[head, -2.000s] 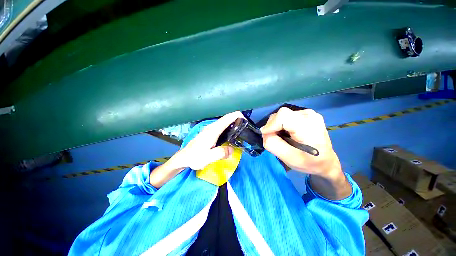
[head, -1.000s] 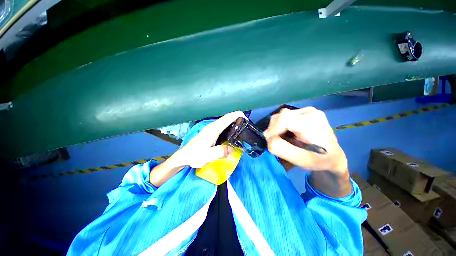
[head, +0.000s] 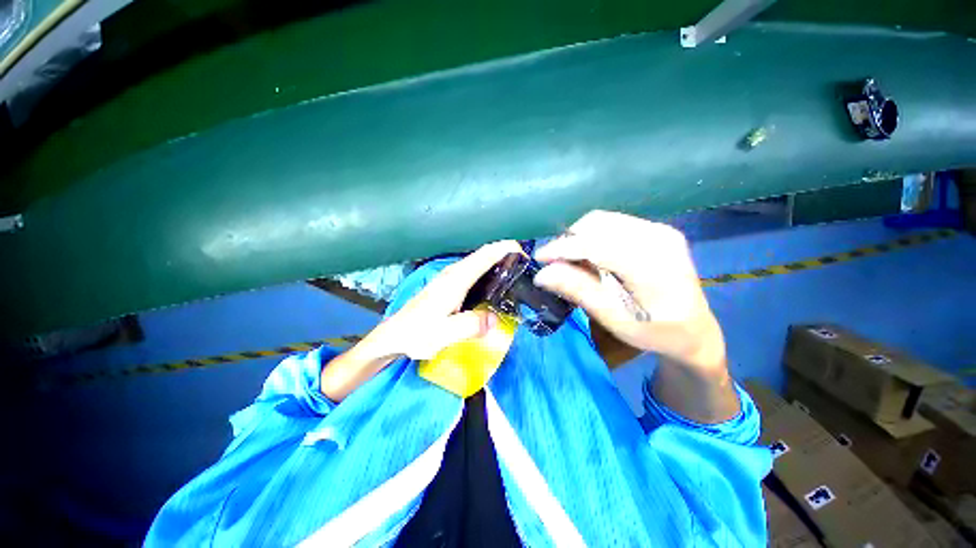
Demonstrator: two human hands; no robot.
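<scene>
A small glossy black device [head: 544, 307] is held at my chest. My left hand [head: 437, 314] grips its left side, with the thumb in front. A bright yellow piece [head: 467, 362] hangs just below the device, under my left thumb. My right hand [head: 631, 280] is at the device's upper right, its fingertips by the top edge. A thin tool [head: 631, 300] shows partly between the fingers of my right hand; the rest of it is hidden by the hand.
A long green surface [head: 407, 193] runs across in front of me. On its right lie a black ringed part [head: 874, 110] and a small pale scrap [head: 757, 137]. Tan cartons [head: 845, 369] stand on the blue floor at lower right, near a yellow-black line [head: 845, 257].
My right hand has moved up and left, its fingertips now over the device's upper edge. The tool has turned and shows less. My left hand and the yellow piece have stayed in place.
</scene>
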